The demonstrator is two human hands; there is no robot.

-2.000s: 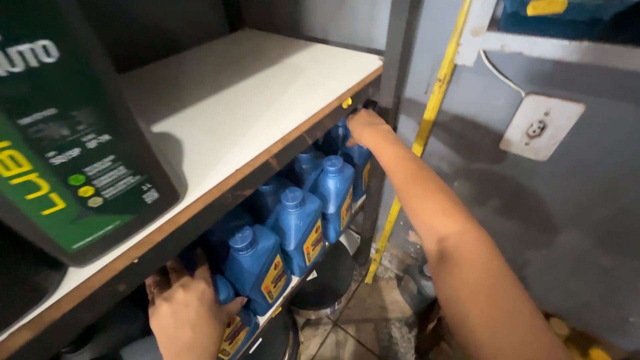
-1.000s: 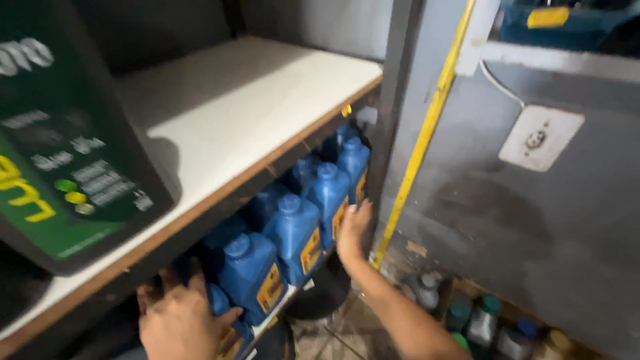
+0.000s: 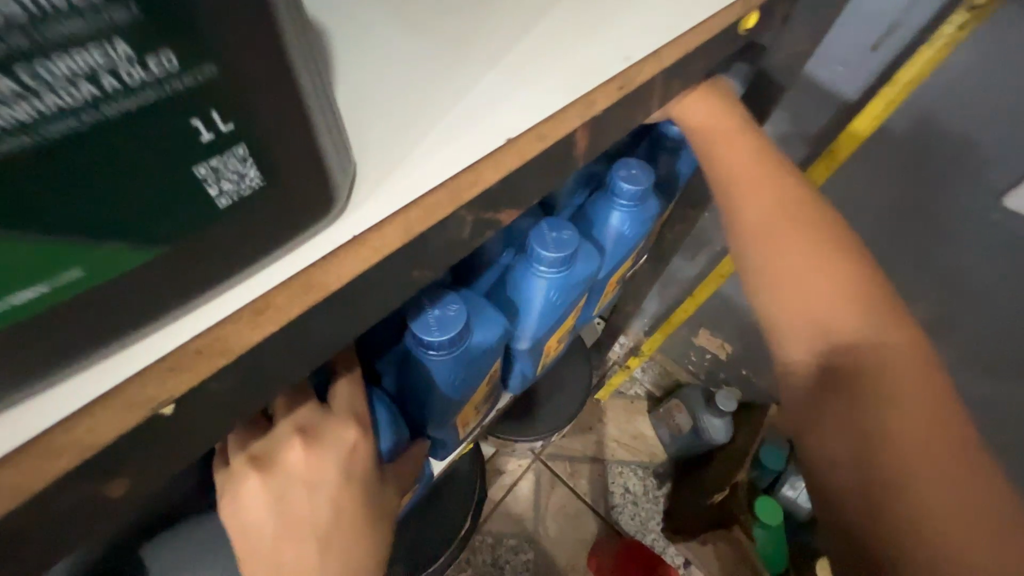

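Blue plastic oil bottles with screw caps stand in a row on the lower shelf; the nearest whole one (image 3: 444,360), a middle one (image 3: 552,296) and a farther one (image 3: 624,212) show yellow labels. My left hand (image 3: 312,472) is around another blue bottle (image 3: 390,428) at the near end of the row, its fingers partly hidden under the shelf edge. My right hand (image 3: 708,100) reaches in at the far end, by a blue bottle (image 3: 680,152) that shows only in part; its fingers are hidden behind the shelf's front.
The white upper shelf board (image 3: 480,88) carries a large dark green oil bottle (image 3: 176,160). Black lids (image 3: 544,400) are below the row. On the tiled floor lie a grey bottle (image 3: 698,420) and a cardboard box (image 3: 712,496) of bottles. A yellow strip (image 3: 872,128) runs along the wall.
My right hand has gone from the front of the far bottles up and in under the shelf edge. My left hand stays at the near end. The view has moved closer to the row.
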